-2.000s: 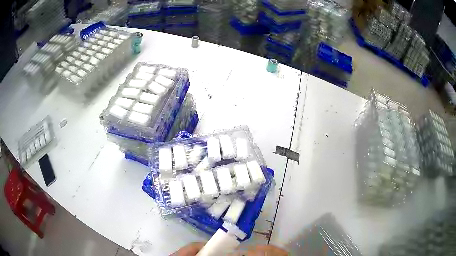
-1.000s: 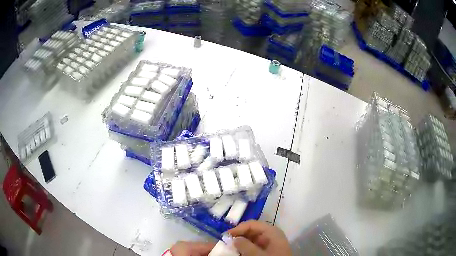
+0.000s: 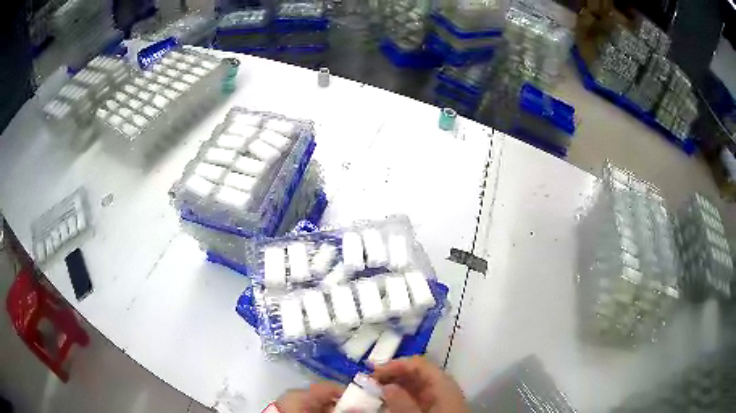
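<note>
A white unit (image 3: pixel 360 395) is held between my two hands at the bottom edge, partly covered by the fingers. My left hand (image 3: pixel 308 398) and my right hand (image 3: pixel 421 387) are both cut off by the frame edge. Just beyond them a clear blister tray (image 3: pixel 266 323) with two rows of white units lies on a blue blister tray (image 3: pixel 436 310), set askew to it. Loose-lying white units (image 3: pixel 386 347) show in the blue tray near my right hand. Behind to the left stands a stack of clear and blue trays (image 3: pixel 278 198) with white units on top.
Tall clear tray stacks (image 3: pixel 625 266) stand at the right. A wide tray block (image 3: pixel 153 97) is far left. A small clear tray (image 3: pixel 60 226) and a phone (image 3: pixel 79 273) lie left. An empty clear tray (image 3: pixel 524 391) is near right. A red stool (image 3: pixel 44 323) stands below left.
The held white unit was over the blue tray's near edge two seconds ago and is now lower, between my fingers. My right hand has come further into view. The view has shifted slightly.
</note>
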